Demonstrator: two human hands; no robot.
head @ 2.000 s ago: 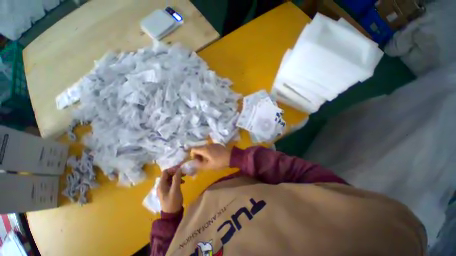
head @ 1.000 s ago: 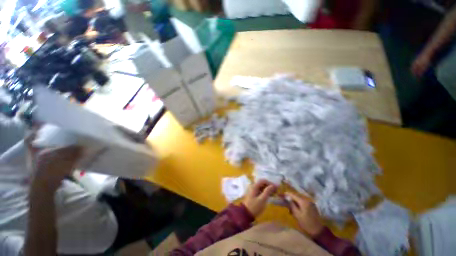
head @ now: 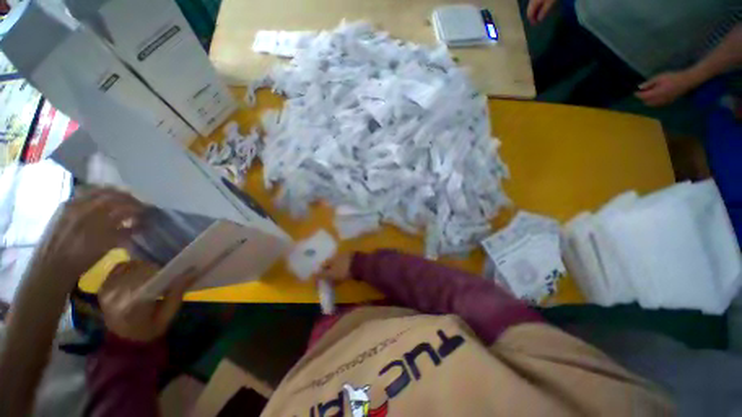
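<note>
An open white retail carton [head: 236, 261] lies tilted at the left, with dark plastic-wrapped goods [head: 167, 232] inside. My left hand [head: 140, 303], blurred, grips its near flap edge. My right hand [head: 338, 267] pinches a small white leaflet [head: 312, 253] at its corner, beside the carton's end; a small white packet [head: 326, 296] shows under the fingers. The big heap of white packets [head: 390, 130] lies beyond my right hand. Whether the leaflet touches the table cannot be told.
Another person's hand [head: 102, 220] is also at the carton. White cartons [head: 154, 57] stand at left by small grey parts [head: 233, 152]. Printed leaflets [head: 525, 256] and foam pads [head: 659, 244] lie right. A scale [head: 460, 26] is at the back. Another person's hand [head: 663, 88] shows upper right.
The view has shifted. The other person's carton has come over the table in front of me. My left hand has left the packets and taken hold of it; my right hand has moved to the leaflet.
</note>
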